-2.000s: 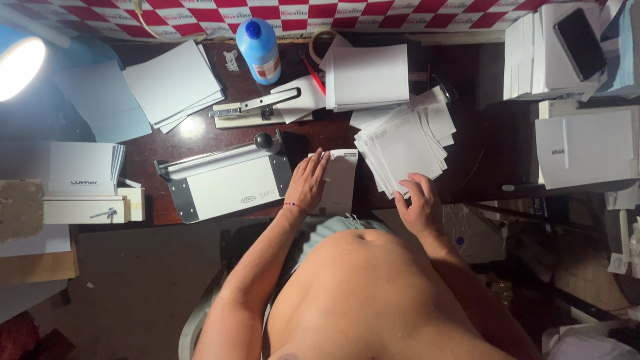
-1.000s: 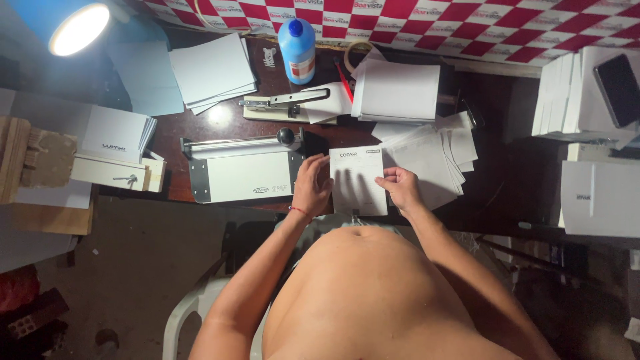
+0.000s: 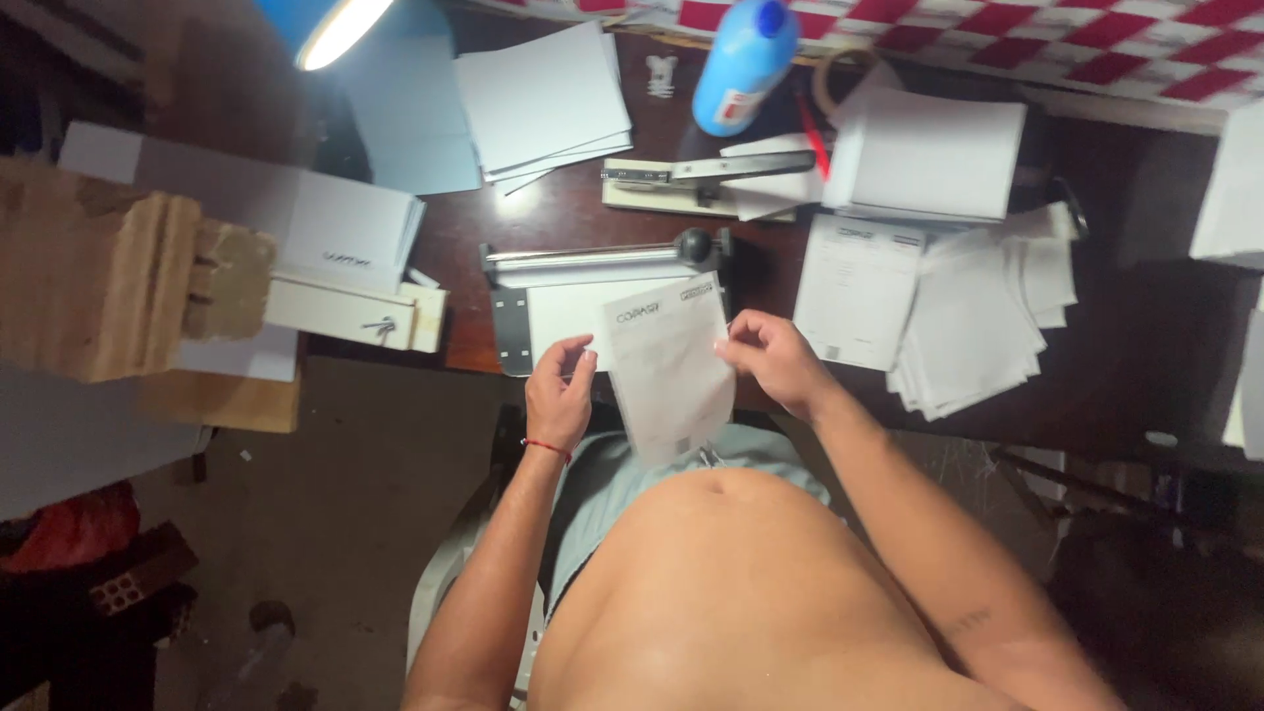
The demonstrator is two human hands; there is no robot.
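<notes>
A printed paper sheet [image 3: 671, 370], blurred by motion, is held over my lap, its top edge overlapping a rotary paper trimmer [image 3: 563, 306]. My right hand [image 3: 775, 360] pinches its right edge between thumb and fingers. Near the left edge is my left hand [image 3: 563, 390], fingers curled and apart, with a small gap between it and the paper. Another printed sheet [image 3: 857, 296] lies on the table right of the trimmer, beside a fanned pile of papers [image 3: 963, 321].
Behind the trimmer lies a long-arm stapler [image 3: 706, 178], near a blue bottle [image 3: 743, 69]. A paper stack [image 3: 928, 158] is at back right, more sheets [image 3: 543, 99] at back left. A lit lamp [image 3: 344, 30] hangs upper left; a small drawer unit [image 3: 341, 316] is at left.
The held sheet has moved left, toward the trimmer, with my right hand. A printed sheet now shows beside the fanned pile. The view has shifted.
</notes>
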